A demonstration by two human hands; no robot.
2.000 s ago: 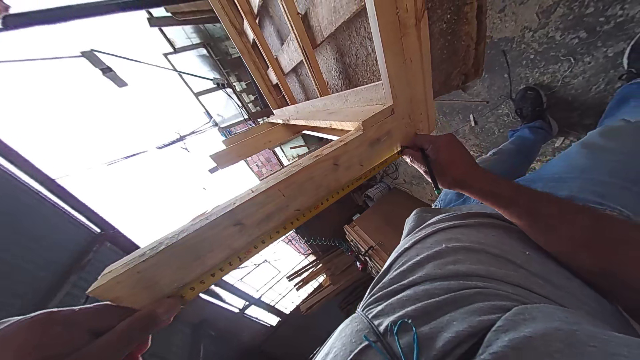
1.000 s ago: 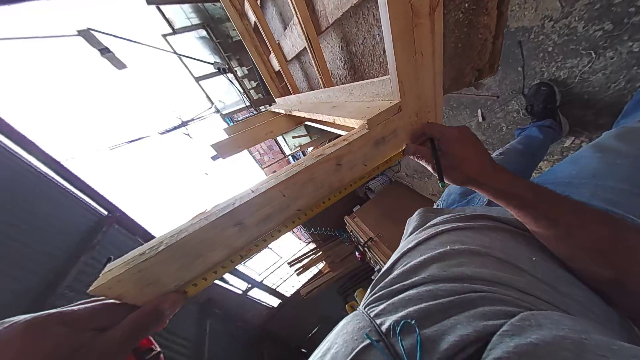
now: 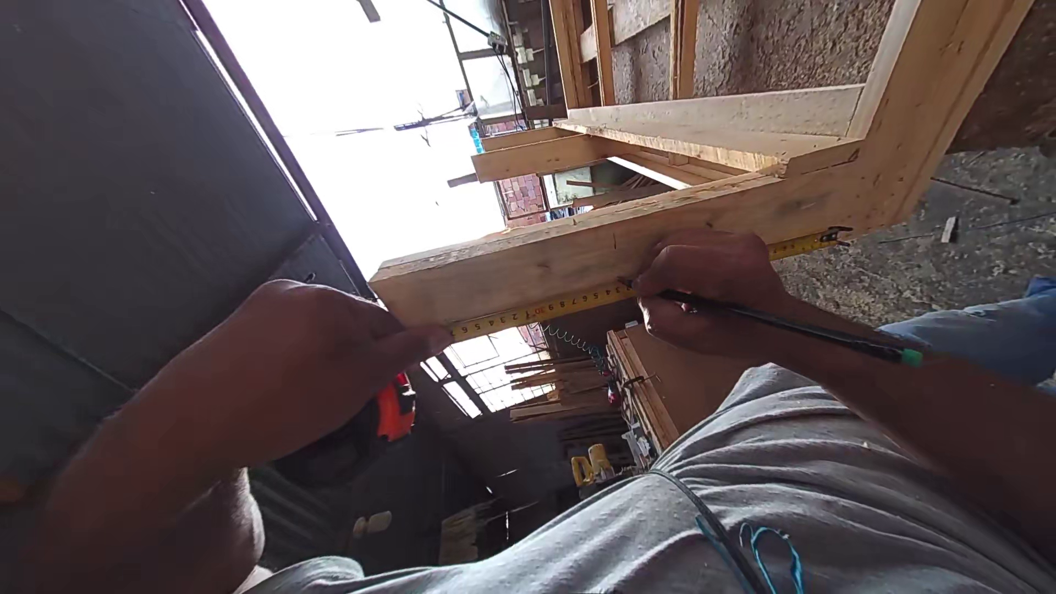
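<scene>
A yellow tape measure blade (image 3: 569, 304) lies along the lower edge of a wooden beam (image 3: 511, 272) that joins a wooden frame (image 3: 899, 124). My left hand (image 3: 322, 363) pinches the blade at the beam's left end, and the red and black tape case (image 3: 397, 408) shows below that hand, partly hidden. My right hand (image 3: 709, 285) holds a dark pencil (image 3: 784, 319) with a green end, its tip against the beam near the blade. The blade's metal hook (image 3: 835, 236) rests at the beam's right part, beyond my right hand. A short dark mark shows on the beam's face.
Crosswise boards (image 3: 544, 157) stick out behind the beam. Below it are a brown wooden panel (image 3: 685, 371), stacked wood strips (image 3: 536, 388) and a yellow object (image 3: 590, 464). A rough concrete floor (image 3: 982, 256) lies at the right, and a dark wall stands at the left.
My right hand has moved left along the beam from the tape's hook end, and its pencil now meets the beam. My left hand remains at the beam's left end. The view has shifted.
</scene>
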